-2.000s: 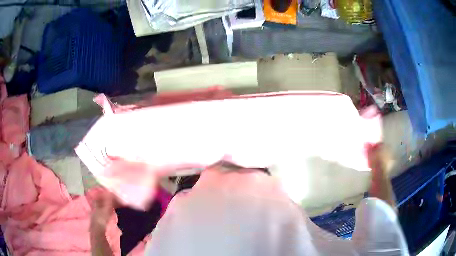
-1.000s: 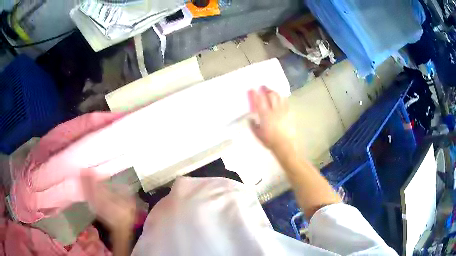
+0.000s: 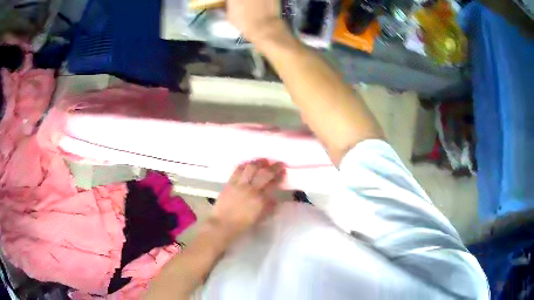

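Note:
A pink garment piece (image 3: pixel 146 137) lies lengthwise along the narrow pressing board, and much of it looks white under glare. The board is hidden inside or under it. My left hand (image 3: pixel 249 186) rests palm down on the cloth's near edge. My right hand (image 3: pixel 253 16) reaches to the far ledge and is cut off by the top edge. A yellow handle-like part (image 3: pixel 206 4) shows beside its fingers, above a blurred pale shape, probably the steam iron. Whether my fingers are closed on it is unclear.
A heap of salmon-pink garments (image 3: pixel 55 228) lies at the left, with black and magenta cloth (image 3: pixel 175 214) beside it. A blue crate (image 3: pixel 126 44) stands far left. Pale boards (image 3: pixel 243 91) lie behind the cloth. An orange item (image 3: pixel 355 29) is on the ledge; a blue cover (image 3: pixel 506 117) hangs right.
My right hand has left the cloth and reached up to the far ledge. My left hand has moved right onto the cloth's near edge. The garment now covers the bare white board. The view has turned.

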